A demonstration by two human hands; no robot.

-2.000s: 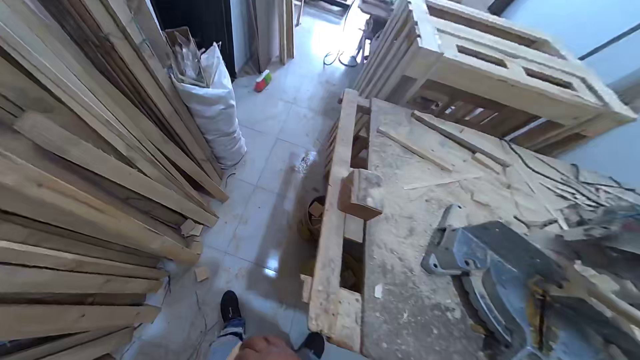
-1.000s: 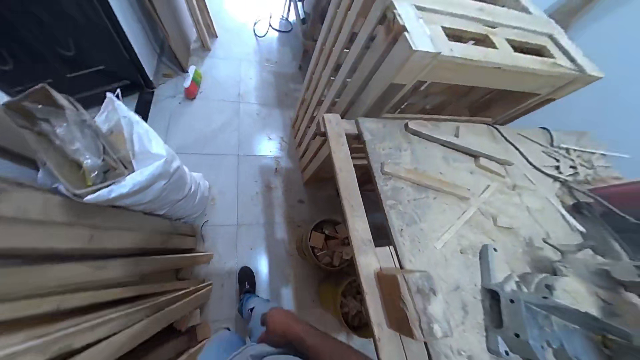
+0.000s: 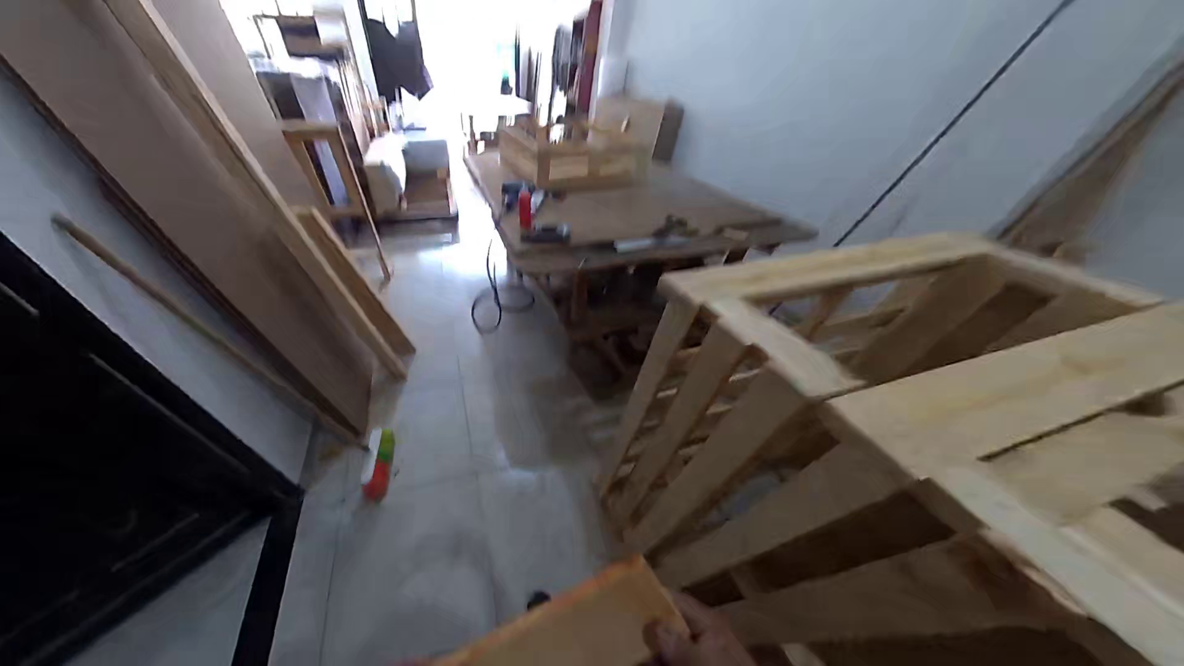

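At the bottom of the view my right hand (image 3: 705, 636) grips the right end of a flat wooden board (image 3: 573, 622), which slants up from the bottom edge. The board's lower part is cut off by the frame. Close to the right of my hand stands a large slatted frame of pale wood (image 3: 1045, 379), with gaps between its slats. My left hand is not in view.
A worktable (image 3: 647, 208) with tools and a wooden box frame (image 3: 573, 157) stands ahead, a looped cable (image 3: 499, 310) below its near corner. Boards (image 3: 268, 213) lean on the left wall. A red and green plastic object (image 3: 379, 464) lies on the tiled floor.
My view has swung up and forward, away from the saw bench. The wooden board is now in my right hand, which looked empty two seconds ago.
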